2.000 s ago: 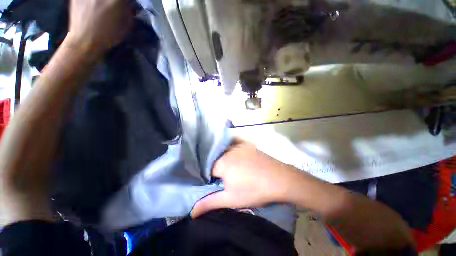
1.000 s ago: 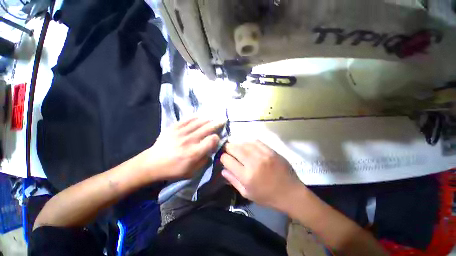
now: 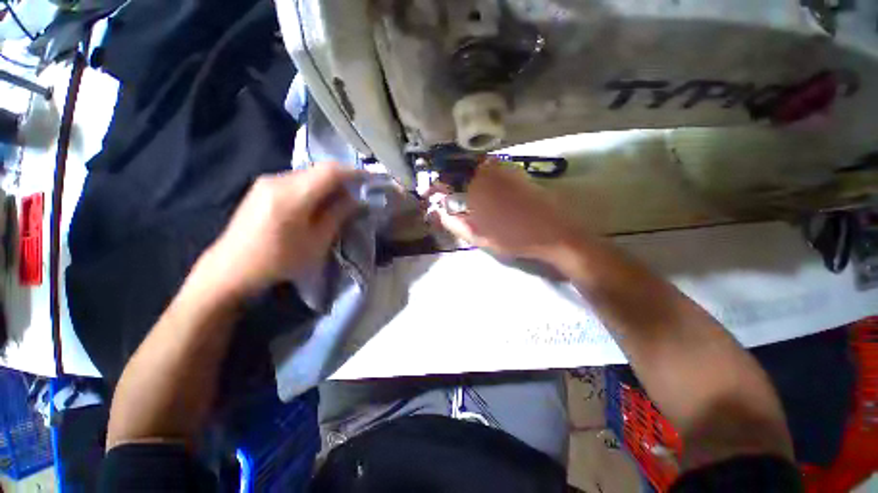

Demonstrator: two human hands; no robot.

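The black panel (image 3: 183, 144) of the garment piece lies left of the machine head and hangs towards the table's front edge. The grey panel (image 3: 339, 318) is joined to it and is bunched up left of the needle. My left hand (image 3: 294, 226) is closed on the grey cloth and lifts it a little, slightly blurred. My right hand (image 3: 501, 212) is at the presser foot area, fingertips at the bright lamp spot beside the cloth edge. What its fingers hold is too bright and blurred to tell. The needle is mostly hidden.
The off-white machine head (image 3: 597, 58) stands above the hands. Black thread snips (image 3: 541, 166) lie on the bed behind my right hand. A red crate (image 3: 647, 433) is below at the right, blue crates (image 3: 21, 424) at the left. A red piece (image 3: 32, 239) is at the far left.
Both hands have moved up from the table's front part to the needle area and apart from each other. The grey cloth has been lifted and folded over, leaving my lap more visible.
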